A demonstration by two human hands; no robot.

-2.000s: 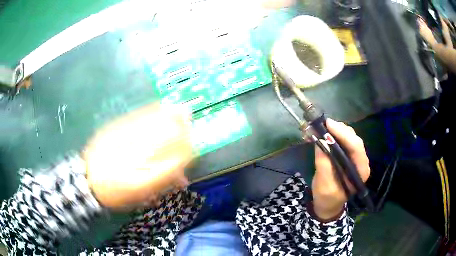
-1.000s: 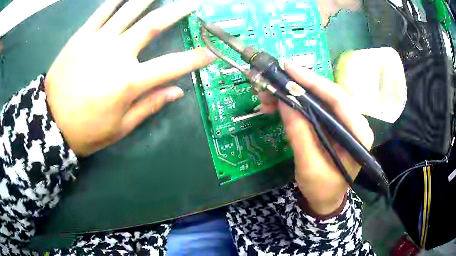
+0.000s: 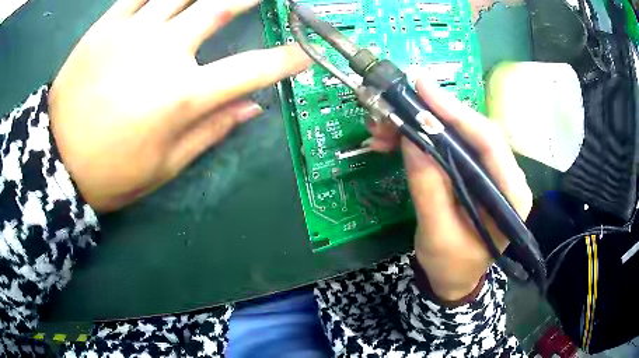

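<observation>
A green circuit board [image 3: 350, 192] lies on the dark green mat, its top end cut off by the frame edge. My right hand [image 3: 455, 189] holds the black soldering iron [image 3: 466, 164] like a pen over the board. The iron's tip, with the thin bent feed tube [image 3: 324, 64] beside its barrel, is at the board's upper left edge. My left hand [image 3: 150, 105] lies palm down at the board's left, fingers spread; one fingertip reaches onto the board's left edge near the tube. The upper fingertips are partly cut off.
A pale yellow-white tub [image 3: 538, 112] stands right of the board. A dark ribbed box [image 3: 609, 140] is at the far right, with thin black cables below it. The mat's curved front edge [image 3: 189, 312] runs above my lap.
Since two seconds ago, my left hand has come to the board's left edge and the iron has moved from the tub to the board. Over the last second both hands shifted only slightly.
</observation>
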